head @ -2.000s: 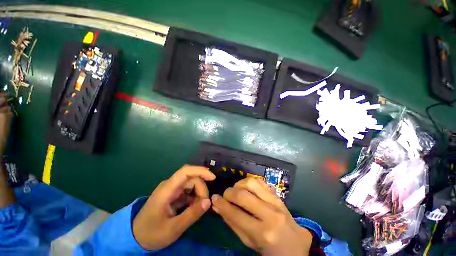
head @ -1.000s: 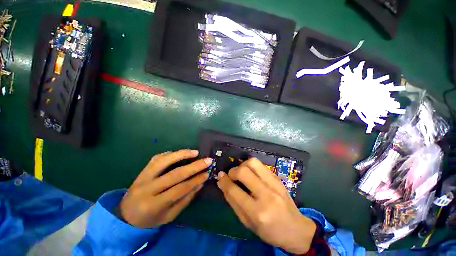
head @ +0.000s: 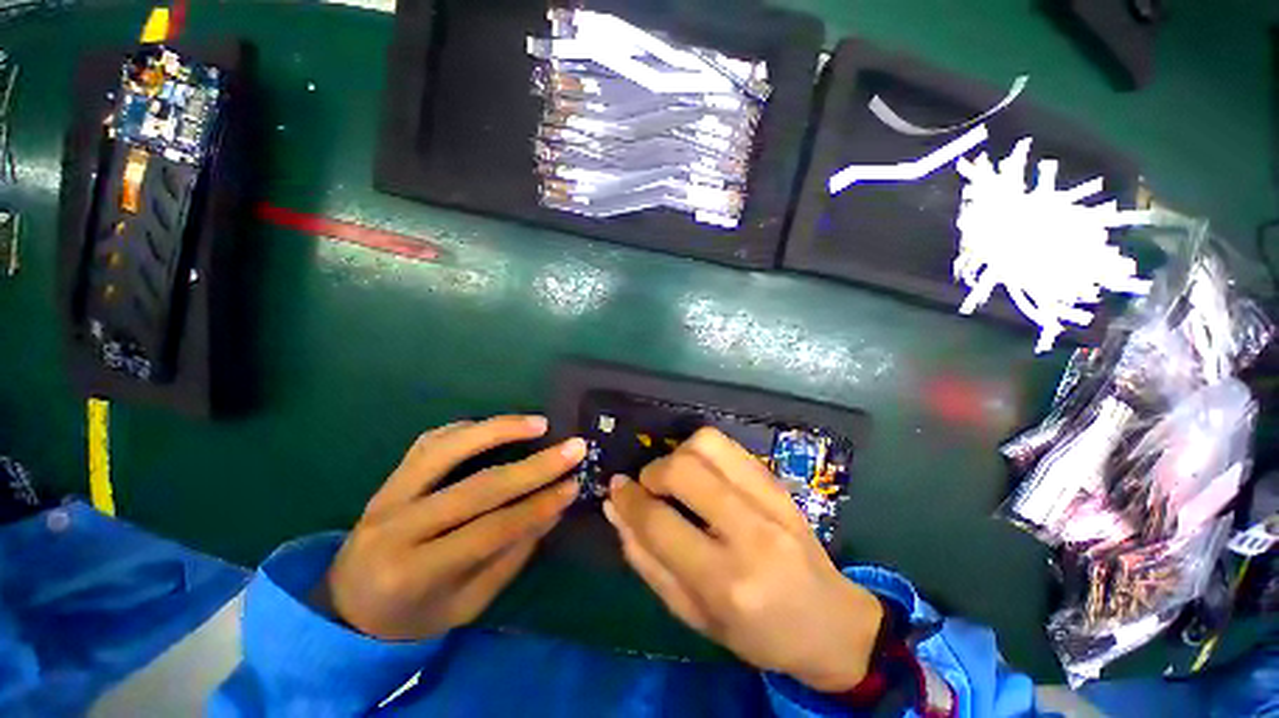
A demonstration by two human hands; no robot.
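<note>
A phone body (head: 750, 434) lies on a black foam holder (head: 851, 418) in front of me. Its blue main board (head: 802, 459) is at the right end and the sub-board (head: 591, 464) at the left end. My left hand (head: 456, 526) is bare, its fingers slightly apart and their tips at the sub-board end. It shows no held object. My right hand (head: 743, 554) is over the phone's middle and lower edge, with bent fingers and tips close to the left fingertips. Whether it pinches anything is hidden. A small white piece (head: 606, 422) sits near the phone's left end.
A flex cable tray (head: 463, 105) and a tray of white strips (head: 877, 225) are behind the phone. Clear plastic bags (head: 1143, 449) lie at the right. A second phone body (head: 152, 232) on foam is at the left. A blue sleeve (head: 98, 589) is at the lower left.
My left hand has gone from curled fingers near the right fingertips to extended fingers on the phone's left end. My right hand stays over the phone. The view has shifted, bringing the trays higher.
</note>
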